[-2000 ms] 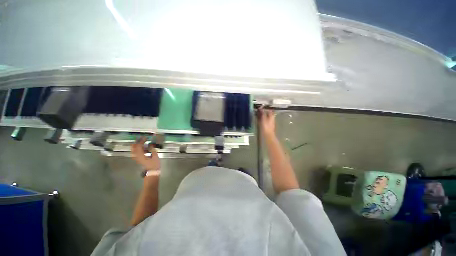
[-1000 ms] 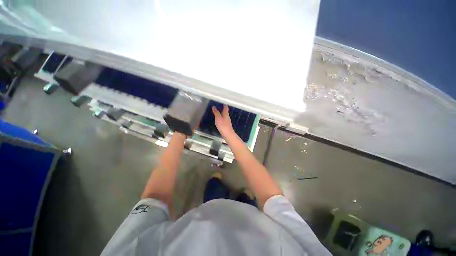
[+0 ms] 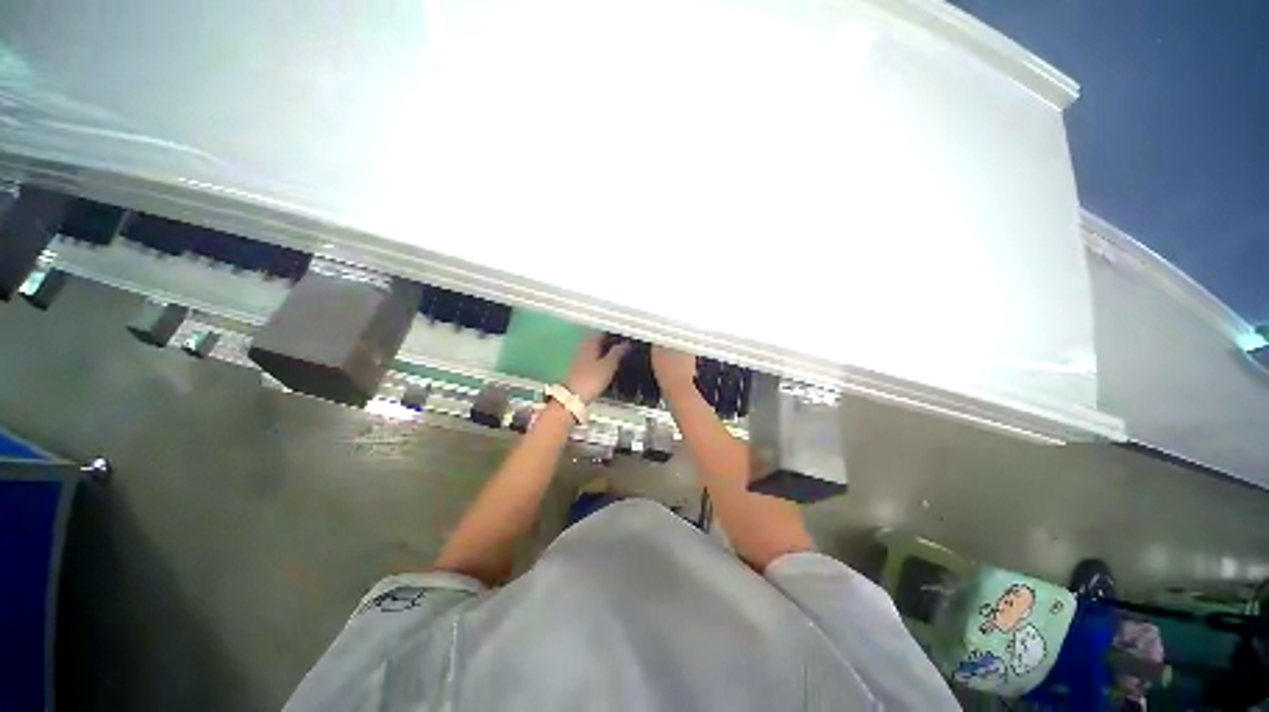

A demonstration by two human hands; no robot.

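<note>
Dark cell strings (image 3: 717, 385) lie on a shelf tray beneath the front edge of a large white board (image 3: 779, 181). My left hand (image 3: 596, 367), with a pale band on its wrist, reaches in at the left side of the right-hand strings, beside a bare green sheet (image 3: 540, 345). My right hand (image 3: 675, 370) is just right of it, with dark strips between the hands. The fingertips of both hands are partly hidden at the strips and under the board's edge, so their grip cannot be made out.
Large grey spacer blocks stand left (image 3: 334, 331) and right (image 3: 799, 442) of my hands. Lower trays with small grey blocks (image 3: 490, 406) show below. A blue panel (image 3: 28, 570) is at the far left. A green stool with a cartoon (image 3: 1016, 629) stands at the lower right.
My hands have come together at the right-hand strings; my left hand has left the grey block. The view has shifted, and the green sheet shows again. A grey block now shows right of my hands.
</note>
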